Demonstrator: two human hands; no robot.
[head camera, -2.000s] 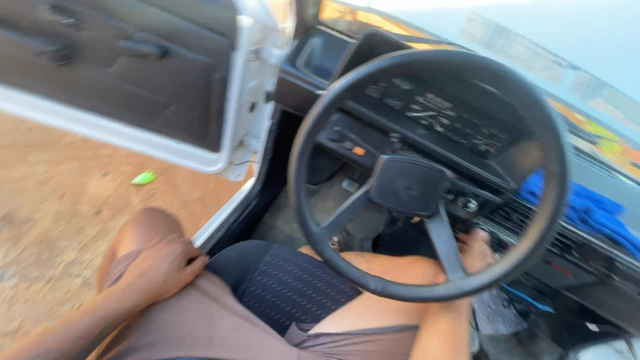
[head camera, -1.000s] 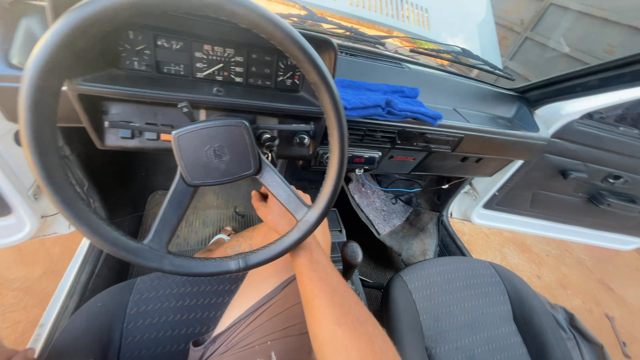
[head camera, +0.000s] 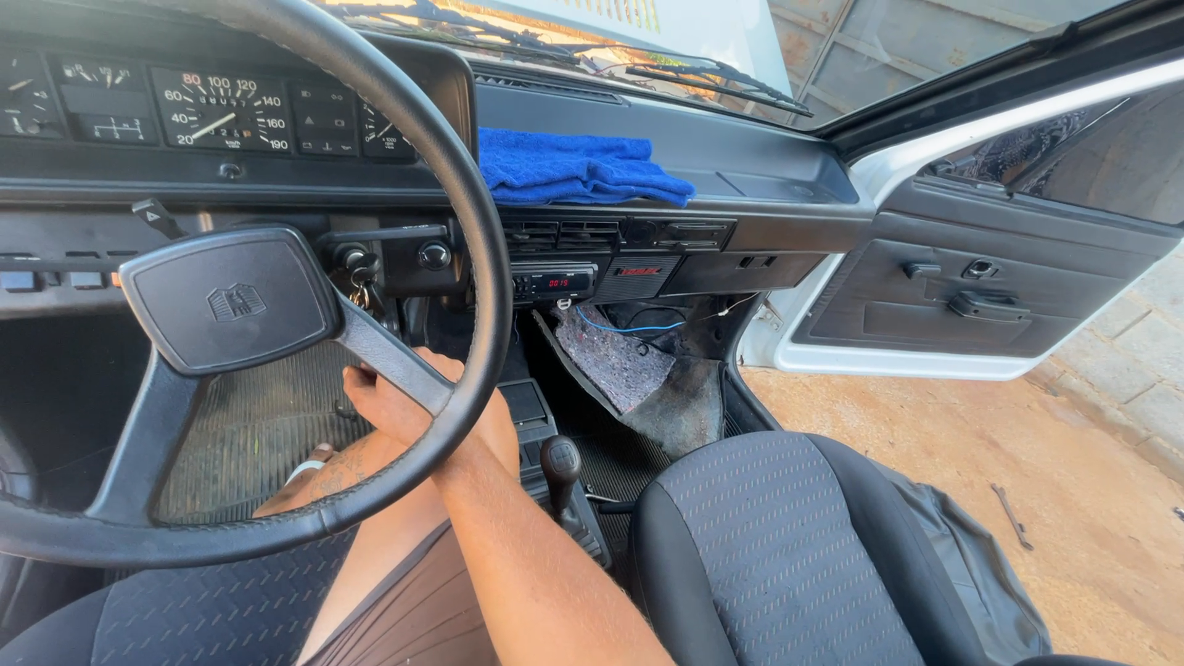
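My right hand (head camera: 393, 398) is behind the lower right spoke of the black steering wheel (head camera: 481, 277), resting by my knee below the ignition. The spoke partly hides its fingers, and whether they hold anything cannot be seen. Above it, a bunch of keys (head camera: 363, 270) hangs at the ignition on the steering column. My left hand is outside the view. To the right of my forearm stands the gear lever (head camera: 561, 462) with its black knob. The instrument cluster (head camera: 222, 116) is behind the wheel's upper part.
A folded blue cloth (head camera: 583, 168) lies on the dashboard (head camera: 740, 176). Below it are a lit car radio (head camera: 555, 282), a loose blue wire (head camera: 629, 328) and a lifted piece of carpet (head camera: 620, 365). The passenger seat (head camera: 758, 536) is at right, beside the open passenger door (head camera: 962, 268).
The view has swung right, away from the driver's door. My left hand, on my thigh two seconds ago, is out of sight. My right hand remains low behind the wheel.
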